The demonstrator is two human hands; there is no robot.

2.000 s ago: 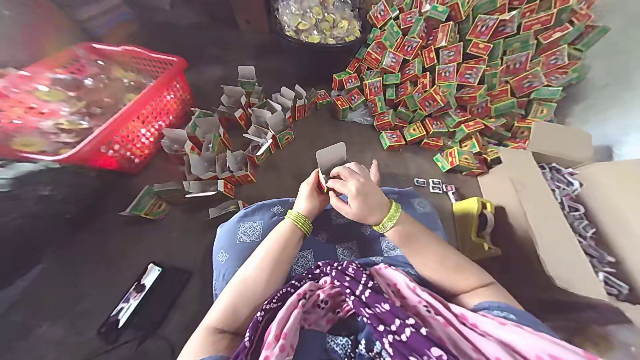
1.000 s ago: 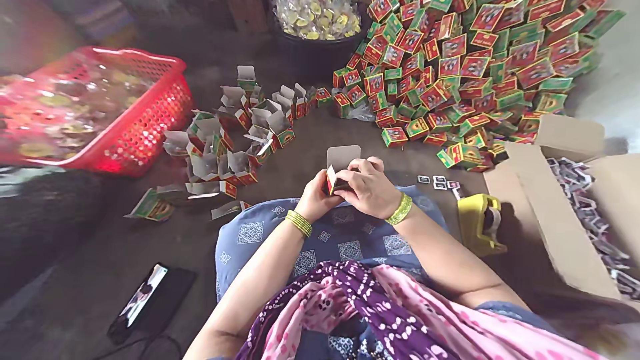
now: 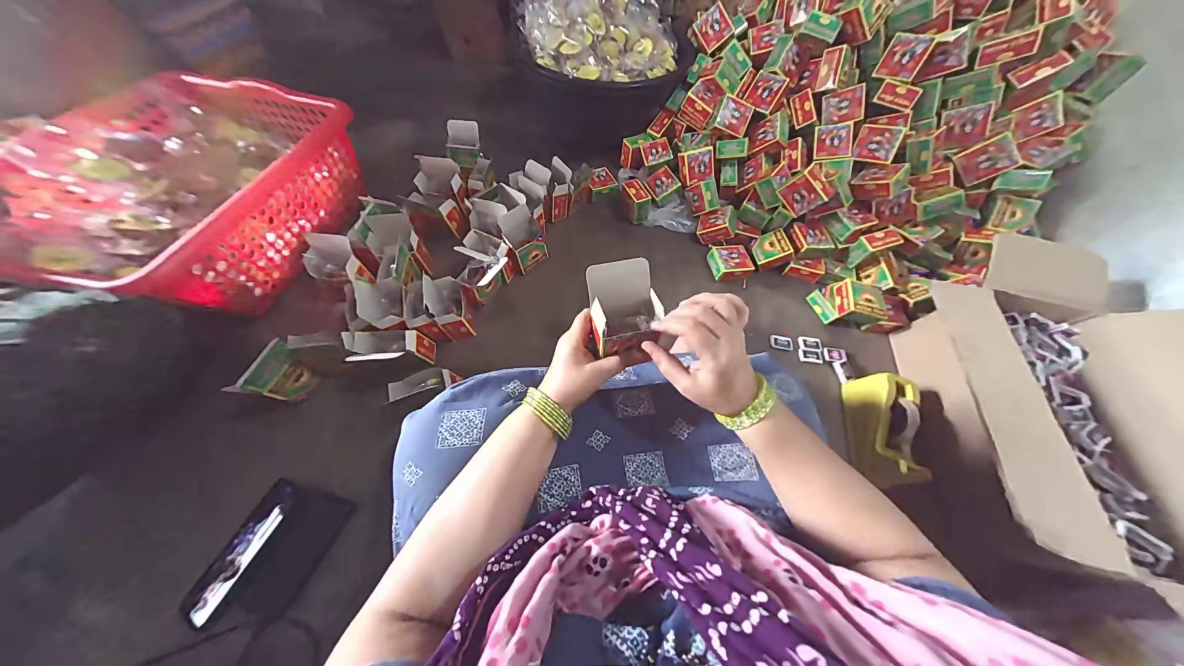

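My left hand (image 3: 585, 363) grips a small red and green cardboard box (image 3: 622, 289) by its left side, above my lap. The box's grey-white lid flap stands up and its top is open, with something clear, like plastic, at the opening. My right hand (image 3: 708, 353) is at the box's right front corner, thumb and fingertips close to the rim; whether they pinch the box or the clear plastic is hard to tell. Several more boxes with raised flaps (image 3: 435, 301) stand on the floor to the left. A green and red box (image 3: 282, 372) lies nearer, at the lower left.
A red plastic basket (image 3: 268, 213) of clear packets stands at the left. A dark tub (image 3: 592, 102) holds more packets. Closed boxes (image 3: 832, 139) are heaped at the back right. A yellow tape dispenser (image 3: 874, 430), a cardboard carton (image 3: 980, 407) and a phone (image 3: 236, 555) lie nearby.
My right hand has shifted off the box's top toward its right side, showing more of the opening. The box stays in my left hand.
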